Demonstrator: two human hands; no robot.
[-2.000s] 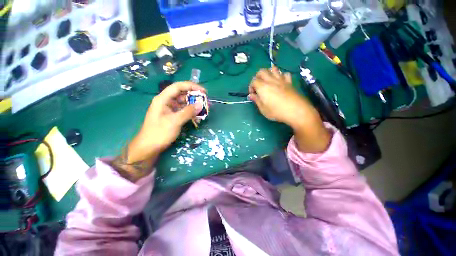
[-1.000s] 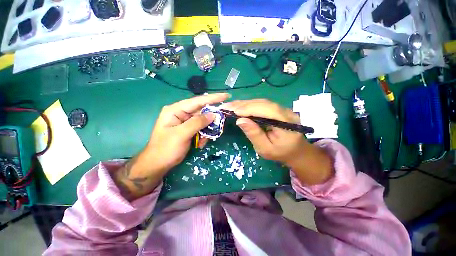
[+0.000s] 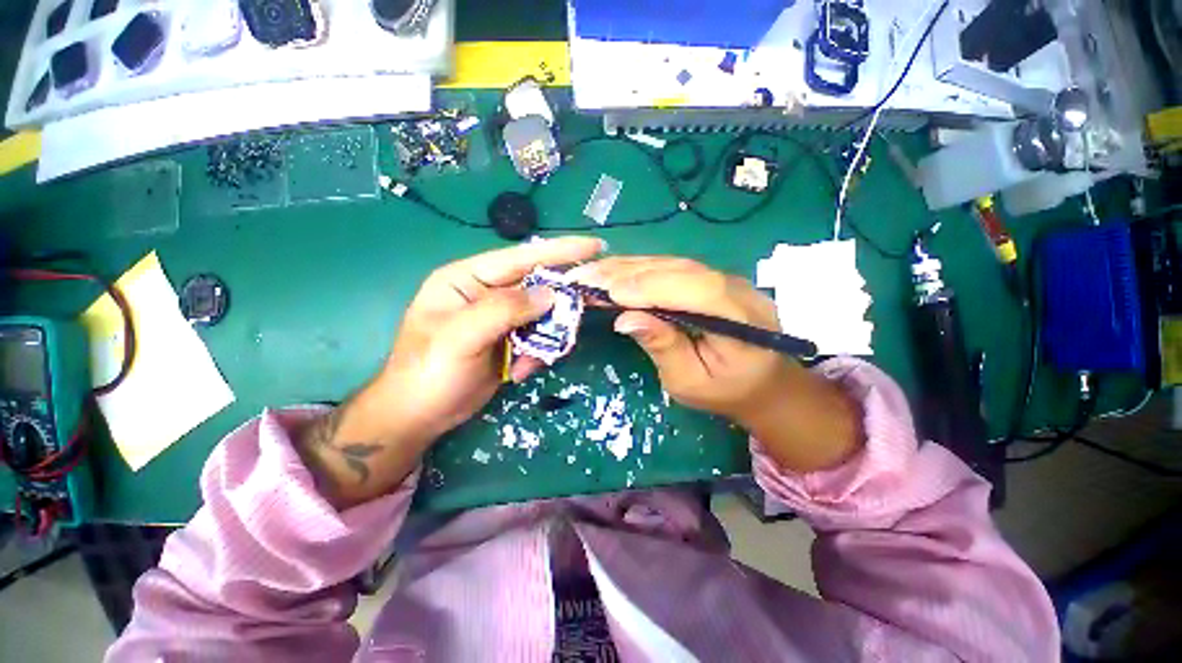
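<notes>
My left hand [image 3: 447,330] holds an opened watch case [image 3: 551,324] with a pale rim and blue-white insides, the thumb on its upper left edge. A small yellow piece [image 3: 507,360] shows below the fingers at the case's left side. My right hand [image 3: 694,330] grips dark slim tweezers [image 3: 739,332]. Their tip is at the upper right of the case, and the exact contact is hidden by the fingers. White scraps [image 3: 609,421] lie scattered on the green mat just below the hands.
White paper [image 3: 827,298] and a black cylindrical tool [image 3: 938,337] lie at right. A multimeter [image 3: 46,415], yellow paper [image 3: 162,369] and a small black round-cornered part [image 3: 204,299] lie left. A watch tray [image 3: 233,78], clear trays [image 3: 240,175] and a cable [image 3: 454,227] lie beyond the hands.
Two seconds ago my right hand was at a white cord; it has since moved left to the case with the tweezers. The white paper has come into view. Little differs from one second ago.
</notes>
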